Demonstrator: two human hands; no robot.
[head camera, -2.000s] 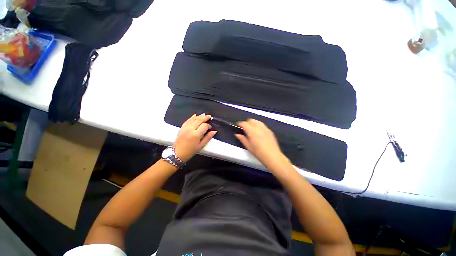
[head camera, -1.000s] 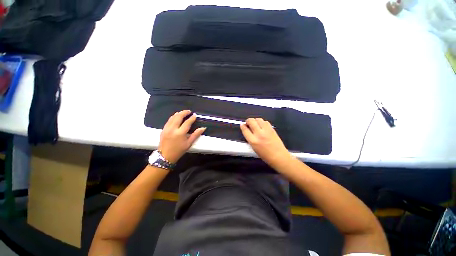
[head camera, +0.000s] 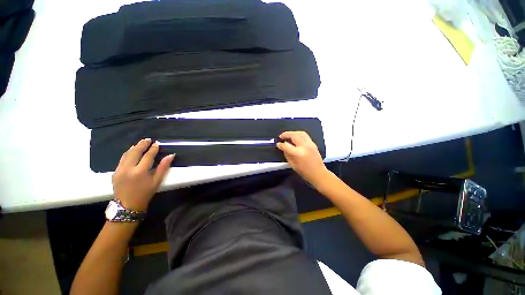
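A long black slotted fabric panel (head camera: 224, 155) lies flat along the near edge of the white table. Its narrow slot (head camera: 216, 142) shows as a straight white bar. My left hand (head camera: 138, 173) lies on the panel at the slot's left end, fingertips at the slot, thumb apart on the fabric. My right hand (head camera: 299, 152) is at the slot's right end, fingertips pinching the fabric there. Two thick, overlapping black panel stacks (head camera: 201, 83) lie behind the panel.
Small dark snips (head camera: 372, 99) with a thin cord lie right of the panel on the white table (head camera: 403, 124). Yellow card (head camera: 455, 39), clear plastic and white cord hanks (head camera: 509, 57) are at the far right. Black pieces (head camera: 14, 34) lie at the far left.
The view has shifted right. My hands have moved apart to the slot's two ends. The slot has gone from a mostly dark line to a long, straight white bar.
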